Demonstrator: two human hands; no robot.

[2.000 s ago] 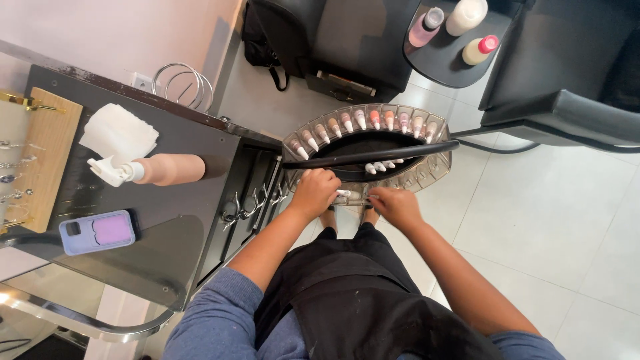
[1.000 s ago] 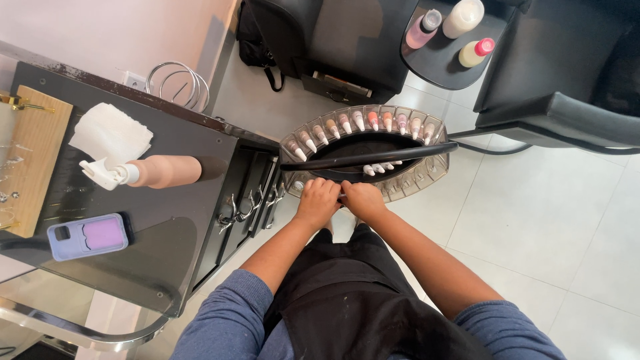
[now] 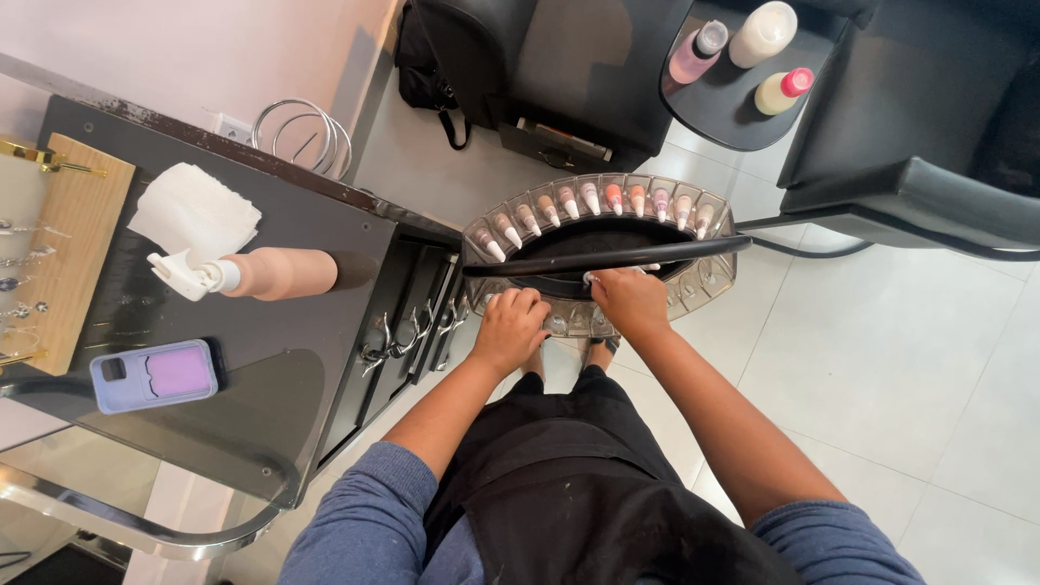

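Observation:
An oval smoky-plastic carrier (image 3: 700, 280) with a black arched handle (image 3: 617, 258) is in front of me. Small nail polish bottles (image 3: 613, 199) with pointed white caps stand in compartments along its far rim. My left hand (image 3: 512, 329) rests on the near left rim, over the compartments; what lies under its fingers is hidden. My right hand (image 3: 634, 301) reaches below the handle over the dark middle, its fingers closed on a small white-capped bottle (image 3: 591, 279), mostly hidden. Part of another white cap shows just beyond that hand.
At left, a dark glass-topped desk (image 3: 301, 382) bears a peach spray bottle (image 3: 284, 273), white tissues (image 3: 195, 211) and a phone in a lilac case (image 3: 154, 375). Black chairs (image 3: 902, 122) and a small dark table (image 3: 731, 110) with several bottles stand ahead, right. Drawer handles (image 3: 398, 333) jut out.
My hands, close together at the near rim one second ago, have parted. The right has moved over the carrier's middle, onto the loose white-capped bottles; the left is nearer the carrier's left end.

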